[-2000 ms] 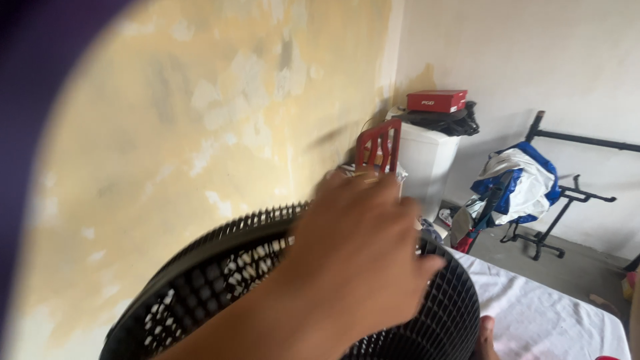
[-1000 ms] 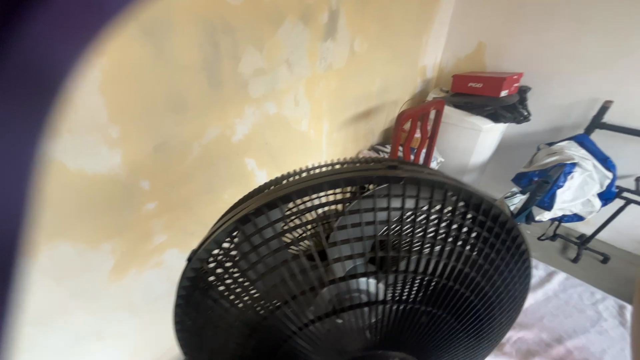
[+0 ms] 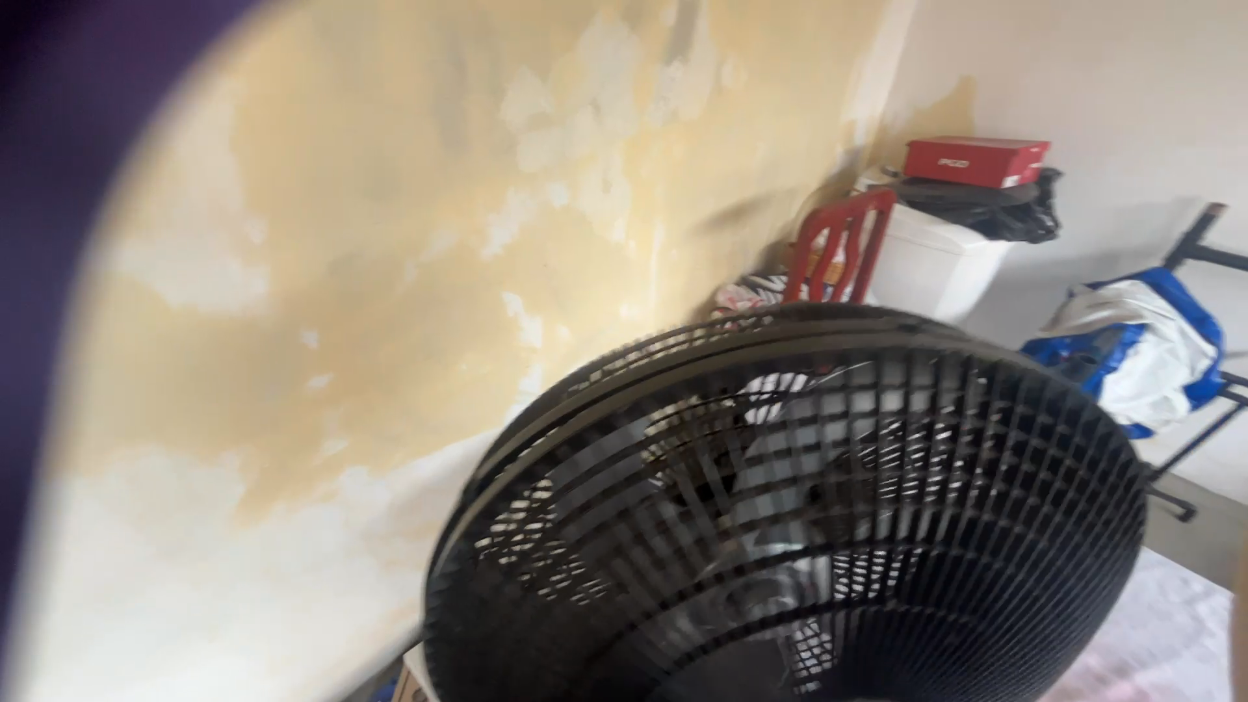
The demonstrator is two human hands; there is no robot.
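A black electric fan (image 3: 790, 507) with a round wire grille fills the lower middle of the head view. Grey blades (image 3: 780, 458) show through the grille, somewhat blurred. Neither of my hands can be made out, so what they hold or touch is hidden. A blurred skin-toned strip lies at the far right edge, and I cannot tell what it is. The lower part of the fan is cut off by the bottom edge of the view.
Patchy yellow and white wall (image 3: 390, 292) on the left. Behind the fan are a red plastic chair (image 3: 871, 249), a white container (image 3: 931, 258) with black plastic and a red box (image 3: 977, 161). Right: blue-and-white bag (image 3: 1150, 351) on a dark metal frame, white cloth-covered surface (image 3: 1150, 624).
Two seconds ago a hand reached across the top of the fan grille, with fingers visible at its right side. Both have since gone from view, and more of the grille shows.
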